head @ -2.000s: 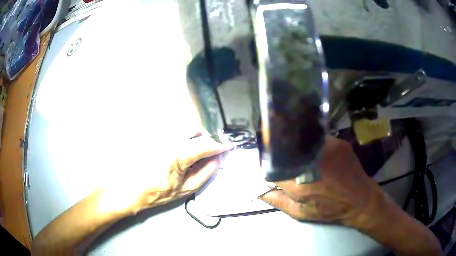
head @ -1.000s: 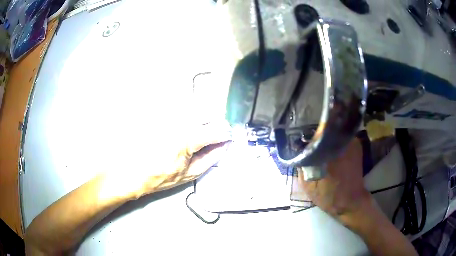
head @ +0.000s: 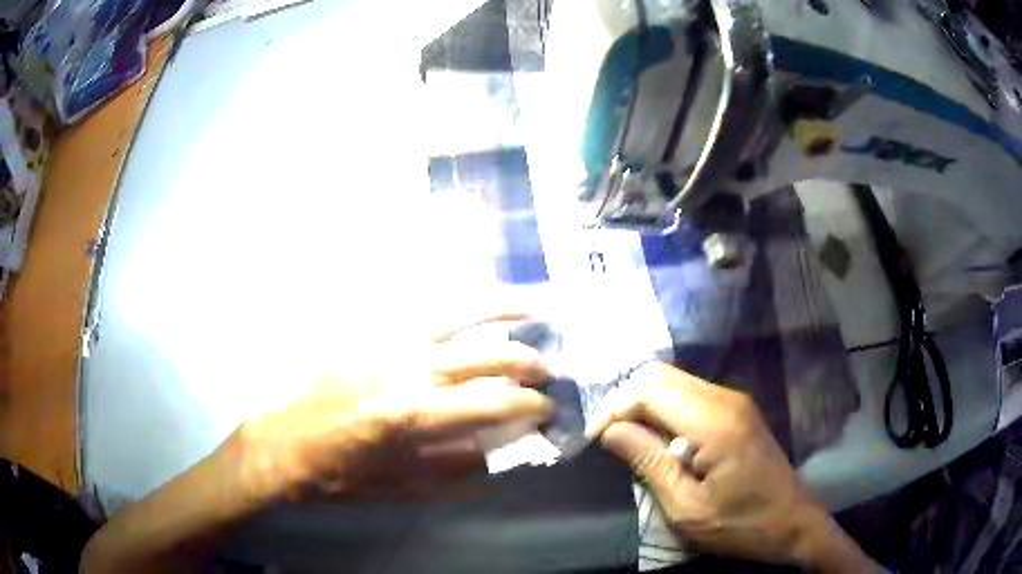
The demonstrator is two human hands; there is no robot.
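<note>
The plaid fabric (head: 773, 325) lies under the sewing machine head (head: 717, 101), with checked parts behind and right of the needle area. A glare-whitened part reaches toward me. My left hand (head: 415, 420) holds a small folded grey and white end of the fabric, its fingers partly washed out by glare. My right hand (head: 717, 460) pinches the fabric edge between thumb and forefinger, close beside the left fingertips. A small pale object (head: 680, 451) shows at the right fingers; I cannot tell what it is. The needle is not clearly visible.
Black-handled shears (head: 921, 381) lie on the bed at right, beside a brown diamond mark (head: 835, 257). An orange-brown board (head: 67, 280) runs along the left edge. Plastic-bagged items (head: 95, 56) are at the upper left. Plaid cloth is at the lower right edge.
Both hands have come from beside the needle toward me and closer together, now on a fabric end. More plaid fabric shows behind and right of the head. The view has shifted.
</note>
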